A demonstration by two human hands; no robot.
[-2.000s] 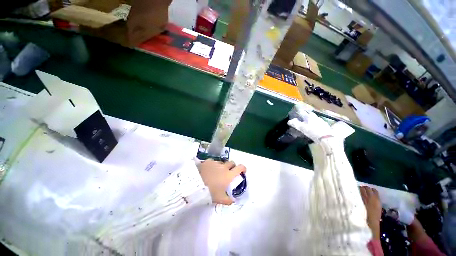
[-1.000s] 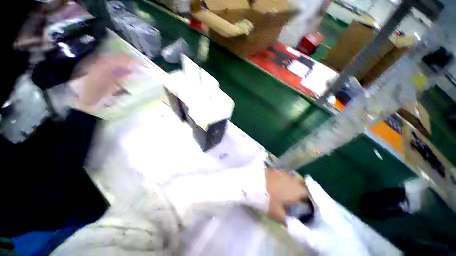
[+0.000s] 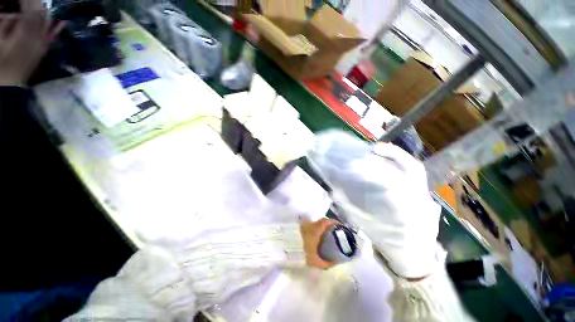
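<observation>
My bare left hand [image 3: 313,242] grips a dark, squat cylindrical unit [image 3: 340,244] in a cloudy wrap, with a small white label on its round end, just above the bench. My right hand [image 3: 369,179], in a white glove, is large and blurred beside the open retail boxes. Its fingers are not clear, so I cannot tell whether it holds a box. The black retail boxes [image 3: 267,173] with raised white flaps stand in a row on the white-covered bench [image 3: 170,182].
The green belt [image 3: 302,107] runs beyond the bench, with wrapped units [image 3: 202,50] at upper left. A dark box [image 3: 465,270] lies on it at right. A layout sheet [image 3: 142,113] is on the left bench. Another person's hand [image 3: 24,47] is at top left. A clear-taped post [image 3: 485,138] crosses at right.
The view has swung left. My right hand has moved from over the belt to beside the boxes. My left hand still holds the unit, its labelled end now plainly visible. More dark box sides show in the row.
</observation>
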